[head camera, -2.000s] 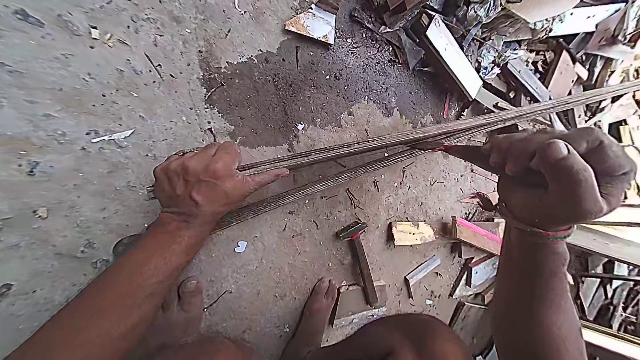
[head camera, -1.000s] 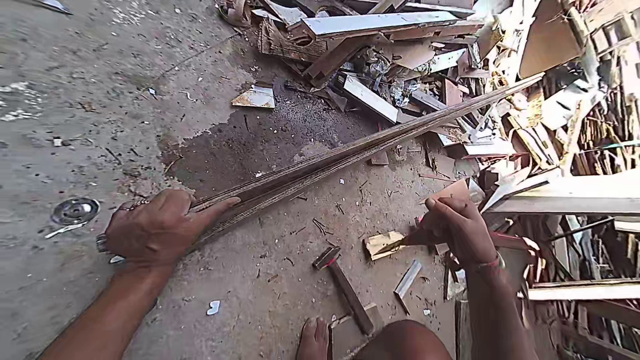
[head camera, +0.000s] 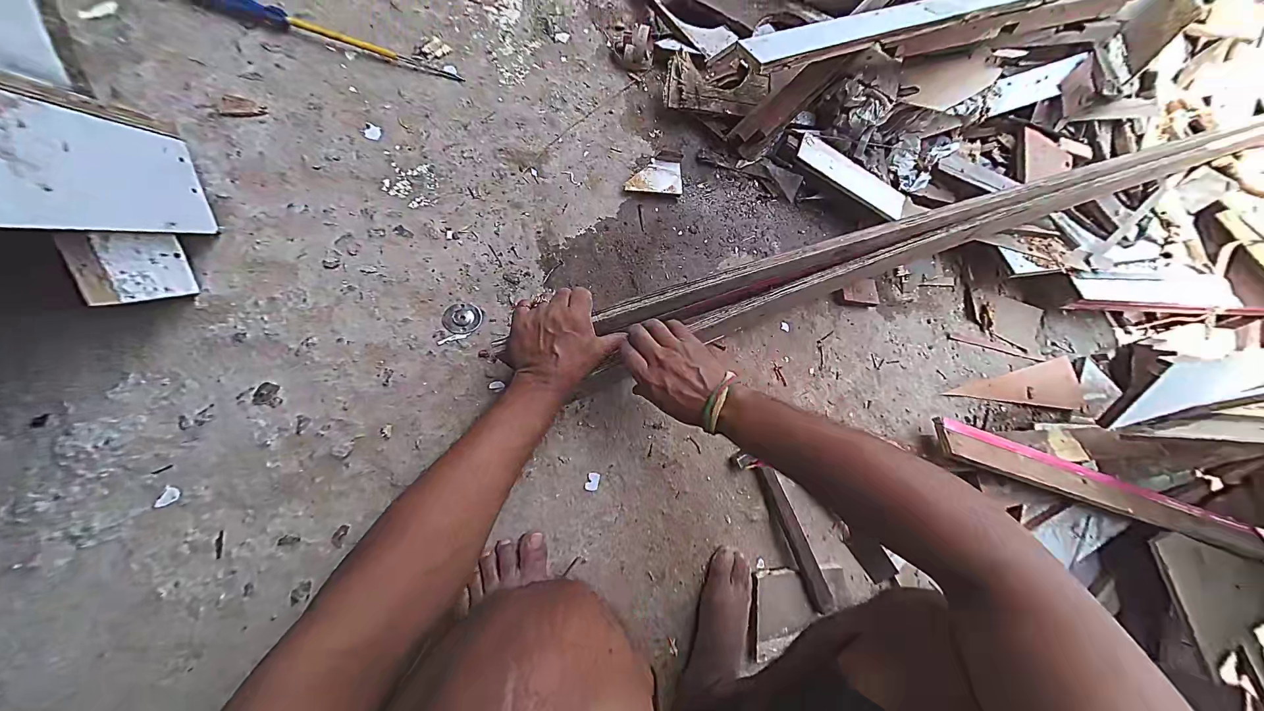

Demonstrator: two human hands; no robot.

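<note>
Two long wooden strips (head camera: 948,219), side by side with a narrow gap between them, run from my hands up to the right over the scrap pile. My left hand (head camera: 555,341) grips their near end, its thumb pointing right. Just to the right, my right hand (head camera: 676,370) lies with bent fingers over the nearer strip; its palm side is hidden. A hammer with a wooden handle (head camera: 795,541) rests on the floor by my right foot, its head partly behind my right forearm. A round metal disc (head camera: 462,318) lies left of the strips' end.
Broken boards and wood scraps (head camera: 1037,89) are heaped along the right side. A pink-edged board (head camera: 1096,479) lies at the lower right. White-faced boards (head camera: 109,168) stand at the left edge. A screwdriver with a yellow shaft (head camera: 346,39) lies at the upper left of the concrete floor (head camera: 326,415).
My right hand has come from the right, away from the strips, to beside my left hand on them. The dark, pointed tool it held earlier is no longer in it. The view has shifted left.
</note>
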